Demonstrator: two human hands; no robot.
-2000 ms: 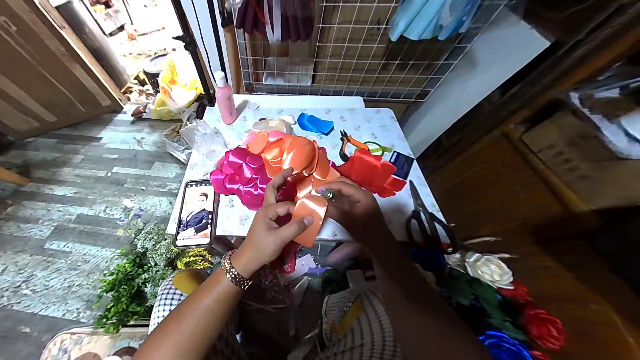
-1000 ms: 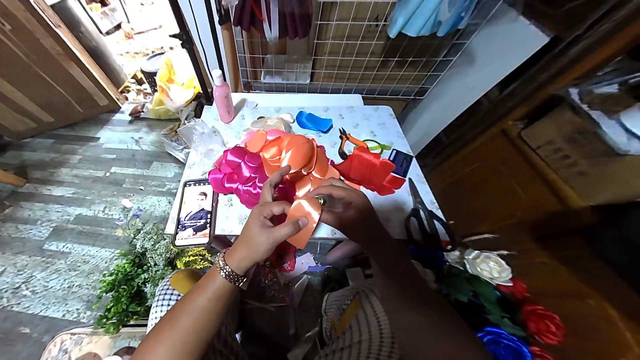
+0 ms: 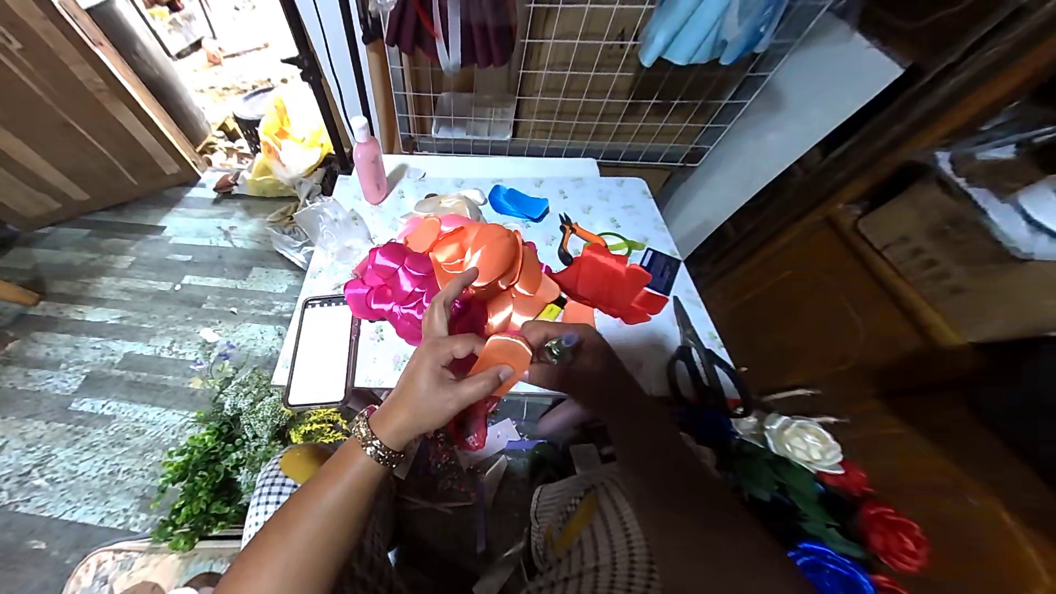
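My left hand (image 3: pixel 445 371) pinches an orange satin petal (image 3: pixel 505 356) between thumb and fingers, its index finger raised. At the petal's right edge is my right hand (image 3: pixel 569 359), its fingers closed around a small shiny object (image 3: pixel 561 348) that I cannot identify. Behind both hands lie piles of satin petals: magenta (image 3: pixel 396 289), orange (image 3: pixel 483 256) and red (image 3: pixel 610 283). A blue petal (image 3: pixel 518 203) rests farther back, near orange-handled pliers (image 3: pixel 577 237). Large black scissors (image 3: pixel 701 363) lie at the table's right edge.
A phone (image 3: pixel 320 353) lies at the table's left edge, with a pink bottle (image 3: pixel 370 161) at the back left corner. Greenery (image 3: pixel 206 462) stands at lower left; fabric roses (image 3: pixel 804 443) are at lower right. A wire grid (image 3: pixel 577 91) rises behind the table.
The phone's screen has gone from a picture of a person to mostly white. The orange petal between my hands is tilted differently; both hands stay close together around it.
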